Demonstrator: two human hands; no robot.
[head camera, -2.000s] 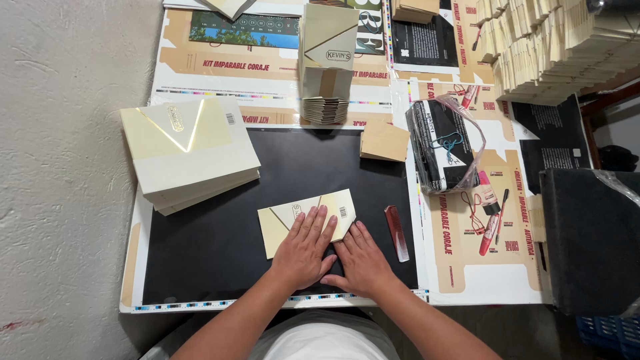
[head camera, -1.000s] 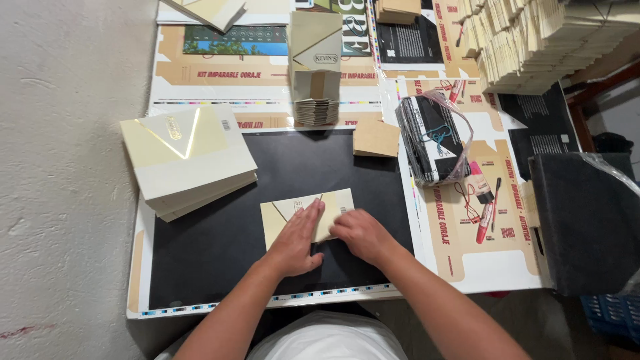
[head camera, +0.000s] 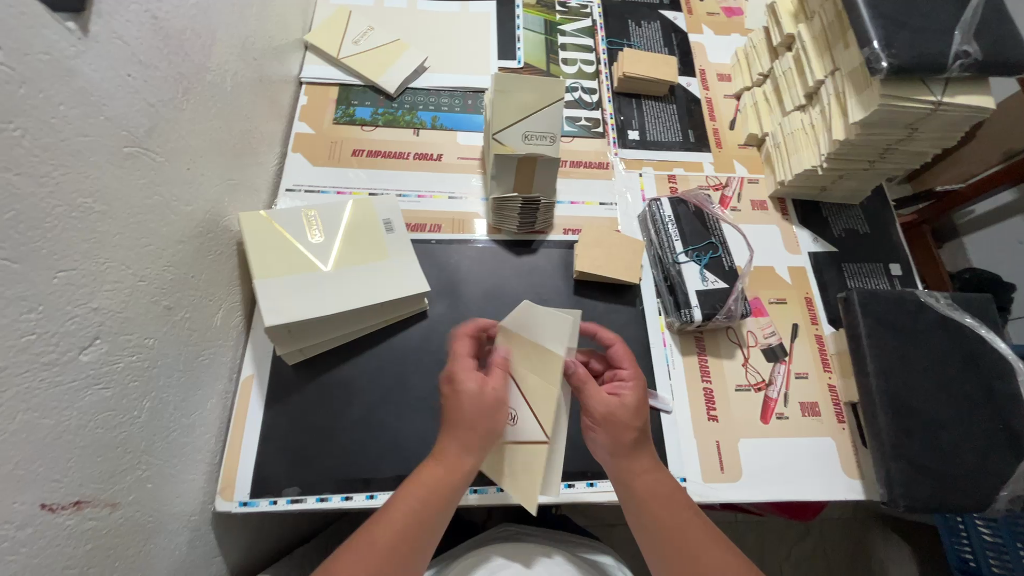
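A cream printed paper piece (head camera: 532, 384), folded, stands partly raised between my hands over the black sheet (head camera: 360, 408). My left hand (head camera: 476, 392) grips its left edge. At its right edge, the thumb and fingers of my right hand (head camera: 612, 392) pinch the paper. A stack of flat cream printed sheets (head camera: 344, 280) lies to the left. Behind the hands is a pile of folded cream pieces (head camera: 524, 152). Small tan card pieces (head camera: 608, 256) lie on the black sheet's back right part. The end of a translucent flat tool (head camera: 660, 401) shows beside my right hand.
A black bundle in clear plastic (head camera: 692, 260) lies right of the tan cards. Many folded cream pieces (head camera: 848, 120) are piled at the back right. A black wrapped block (head camera: 928, 400) stands at the right. More tan cards (head camera: 644, 72) lie at the back; a rough wall (head camera: 112, 280) borders the left.
The cream piece lay flat under my hands on the black sheet; now it is lifted and turned lengthwise toward me, with both hands holding its edges.
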